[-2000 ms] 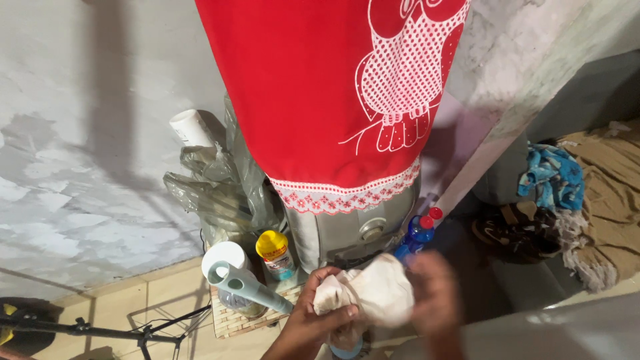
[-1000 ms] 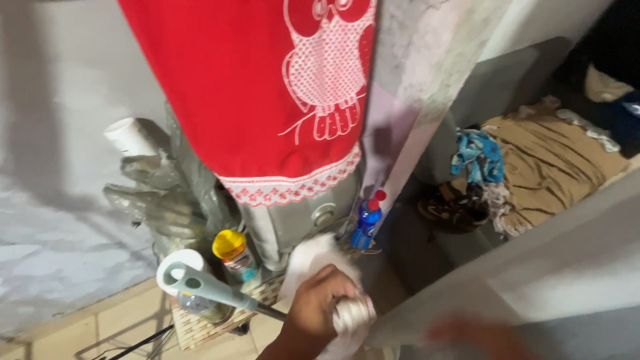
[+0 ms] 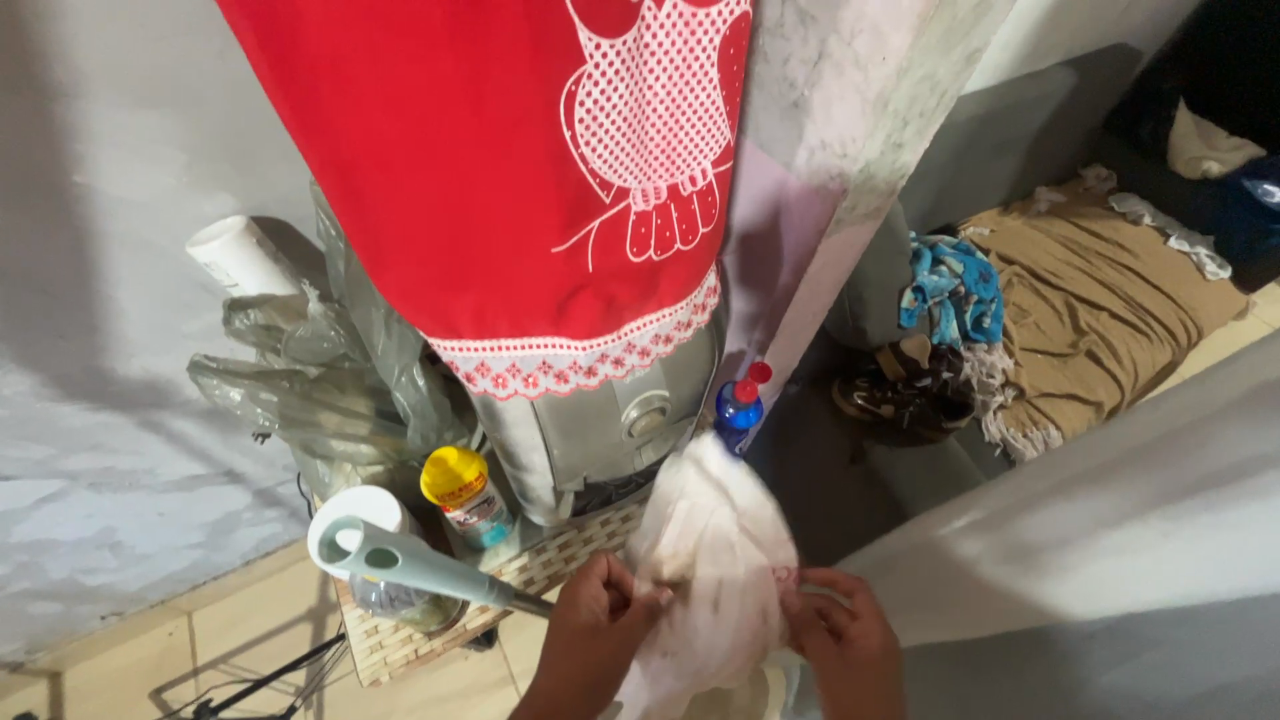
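Note:
A thin whitish cloth (image 3: pixel 715 540), lightly stained, hangs between my two hands at the lower middle. My left hand (image 3: pixel 600 630) pinches its left side between thumb and fingers. On the cloth's right edge, close to a small reddish mark, my right hand (image 3: pixel 845 635) has a finger grip. Left of my left hand, a pale green plastic handle end (image 3: pixel 415 565) on a dark pole points up to the left. Behind the cloth stands a grey appliance (image 3: pixel 620 435), partly covered by a red cloth with a white owl print (image 3: pixel 470 170).
A woven stand (image 3: pixel 385 645) holds a yellow-lidded container (image 3: pixel 470 495) and a white round container (image 3: pixel 365 510). Plastic bags (image 3: pixel 320 400) lean by the wall. A blue bottle with red cap (image 3: pixel 738 415) stands beside the appliance. Right are shoes (image 3: pixel 900 400) and a brown cloth (image 3: pixel 1110 300).
One second ago the whitish cloth was bunched at my left hand, with my right hand apart from it. Now the cloth is spread more and both hands hold it.

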